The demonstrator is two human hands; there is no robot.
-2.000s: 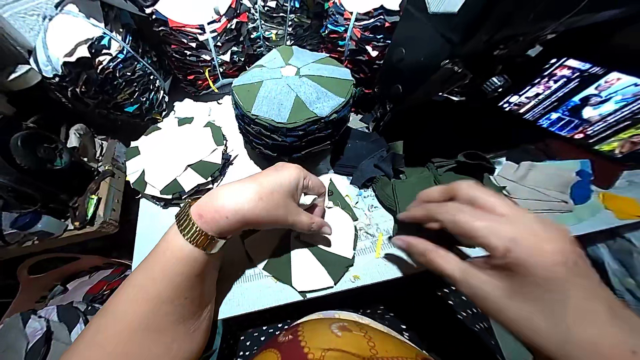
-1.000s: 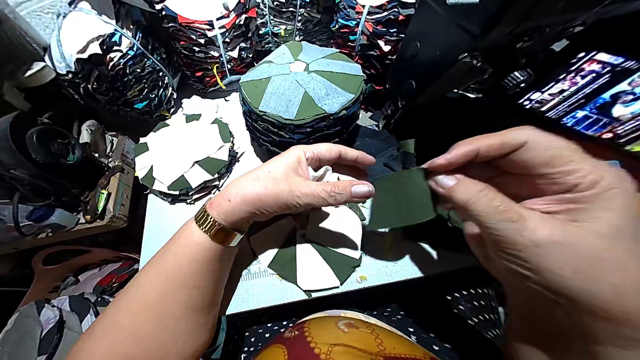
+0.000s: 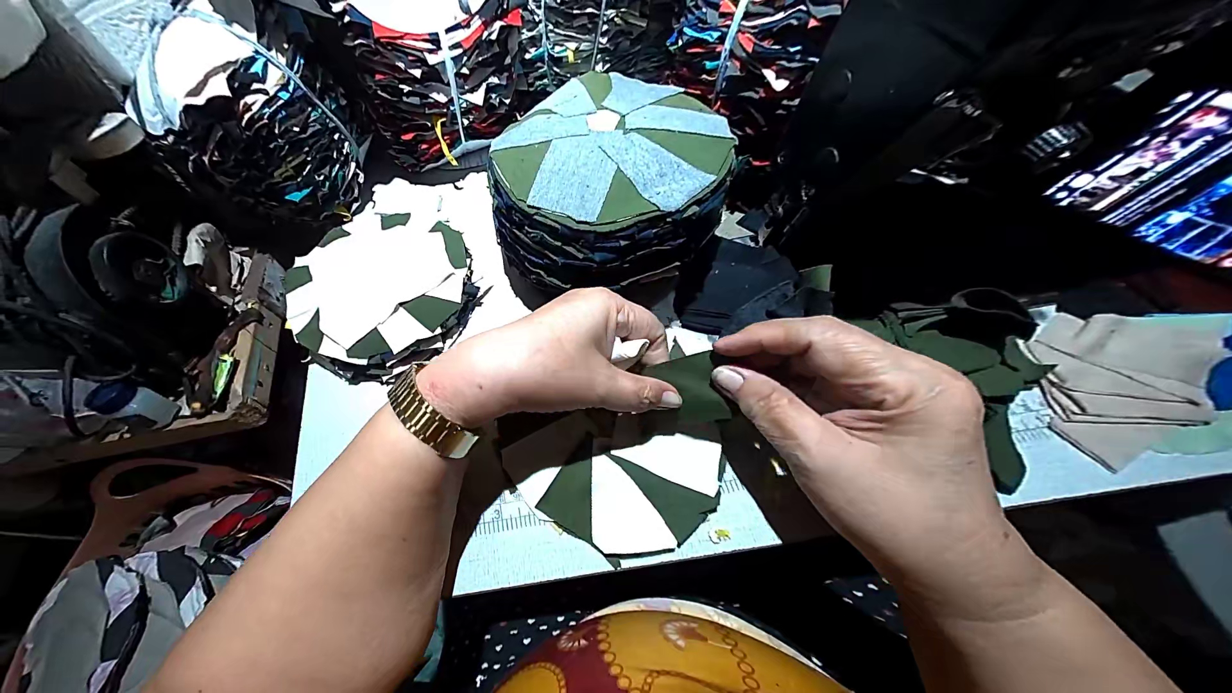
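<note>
My left hand (image 3: 568,361), with a gold watch (image 3: 430,412) at its wrist, pinches the left end of a dark green fabric piece (image 3: 691,387). My right hand (image 3: 857,414) grips the same piece's right end between thumb and forefinger. Both hands are over a round of green and white fabric wedges (image 3: 630,496), whose far part they hide. Behind them stands a tall stack of fabric rounds (image 3: 611,173), topped by a green and light blue one. A lower stack with green and white wedges (image 3: 380,279) lies to the left.
Green fabric pieces (image 3: 948,346) and beige fabric pieces (image 3: 1121,375) lie at the right, dark ones (image 3: 736,284) behind my right hand. Tied bundles of scraps (image 3: 255,125) stand at the back. A wooden box (image 3: 252,366) is at the left of the white work surface (image 3: 520,558). A lit screen (image 3: 1155,183) is at the upper right.
Two seconds ago my right hand was apart at the right with its fingers spread. It has come to my left hand, and both now hold the green piece, which first shows between them one second ago.
</note>
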